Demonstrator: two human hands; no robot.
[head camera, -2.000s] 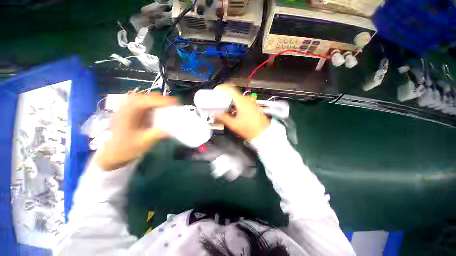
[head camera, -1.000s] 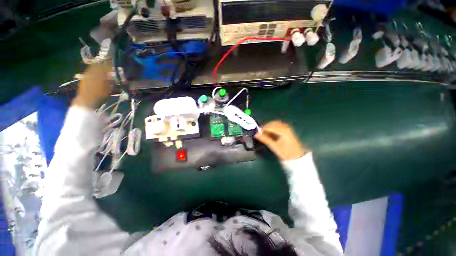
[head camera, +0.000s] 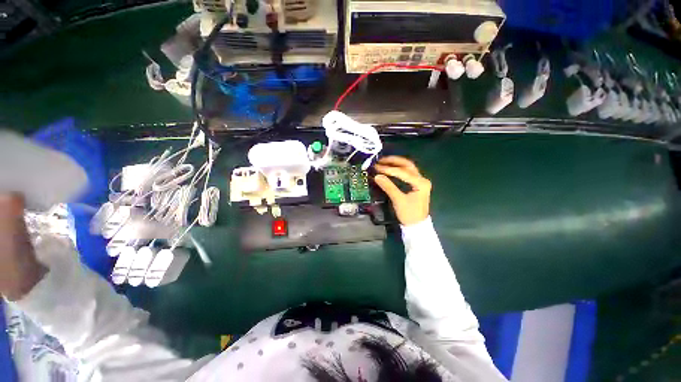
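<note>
A white power adapter (head camera: 278, 155) sits on the cream test socket (head camera: 250, 184) of the black fixture base (head camera: 321, 233). Its tied cord (head camera: 352, 133) lies behind the green circuit boards (head camera: 346, 185). My right hand (head camera: 405, 190) is at the fixture's right edge, thumb and fingers bent near the cord's end; whether they grip it is hidden. My left hand (head camera: 19, 250) is blurred and cut off by the left edge, holding a large blurred white block (head camera: 37, 170), apparently an adapter.
Several adapters with cords (head camera: 142, 265) lie left of the fixture. A blue bin (head camera: 78, 160) is at far left. Behind stand a bench meter (head camera: 422, 33) with a red lead (head camera: 364, 76) and a vented box (head camera: 306, 45). White adapters (head camera: 597, 101) hang at the rear right.
My left hand has moved from the rear left to the left edge and now has a white block. The cord on the fixture has shifted back. My right hand has moved slightly up.
</note>
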